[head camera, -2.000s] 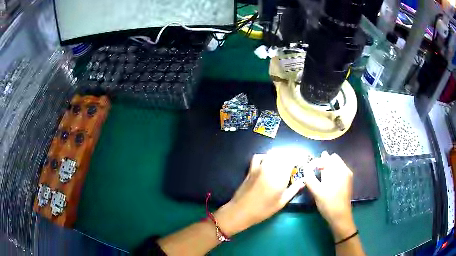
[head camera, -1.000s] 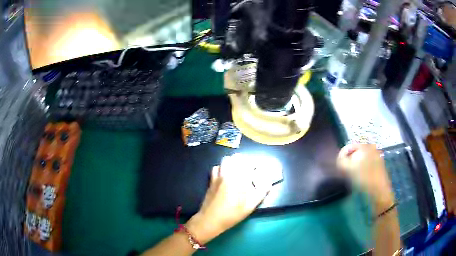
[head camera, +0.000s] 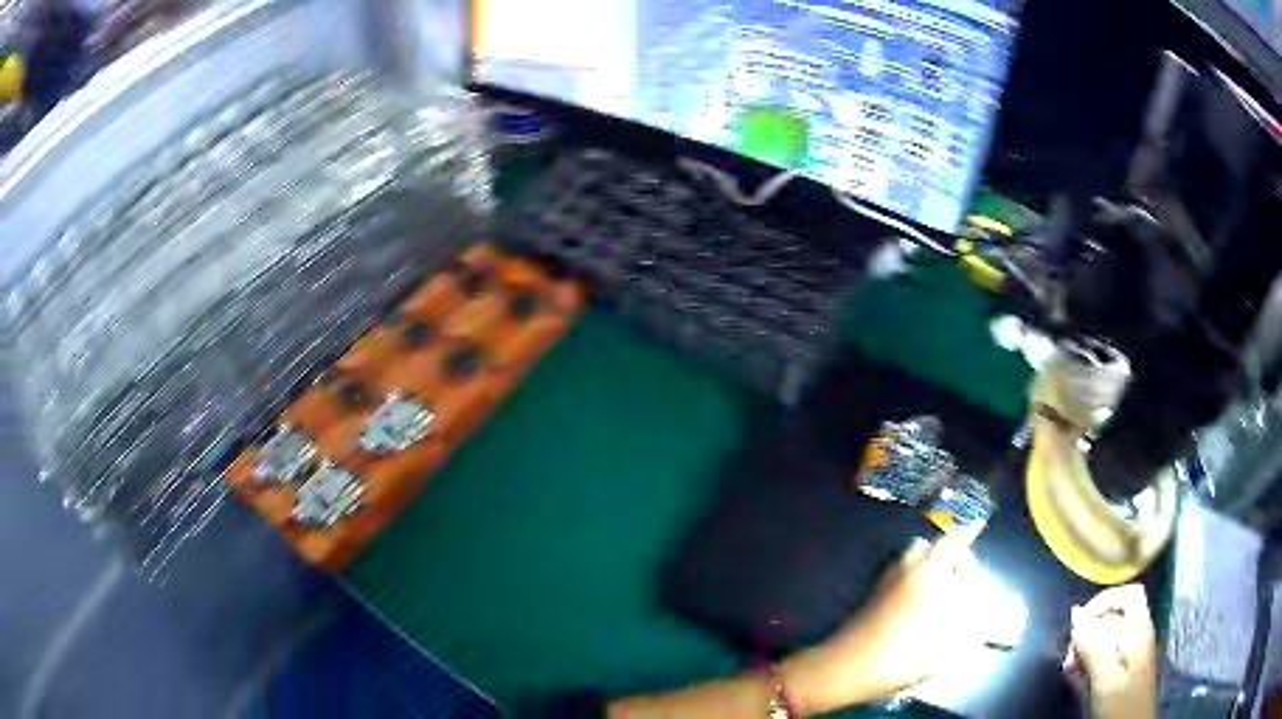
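Note:
My left hand is over the black base plate, its fingers washed out by bright light. One fingertip is at a loose circuit board, beside a small blue and orange pile of boards. Glare hides whether the hand holds a board. My right hand is at the lower right with fingers curled, blurred and partly cut off; what it holds cannot be told. The orange fixture lies at the left, with several silvery boards at its near end.
The cream ring light and dark microscope are at the right. A lit monitor stands at the back, with a black blister tray below it. Stacked clear trays are at the far left. A white sheet lies at the right edge.
The view has swung left and tilted. My hands were together under the light; my right hand moved away to the right, then came back nearer the left. The monitor picture changed, now with a green spot.

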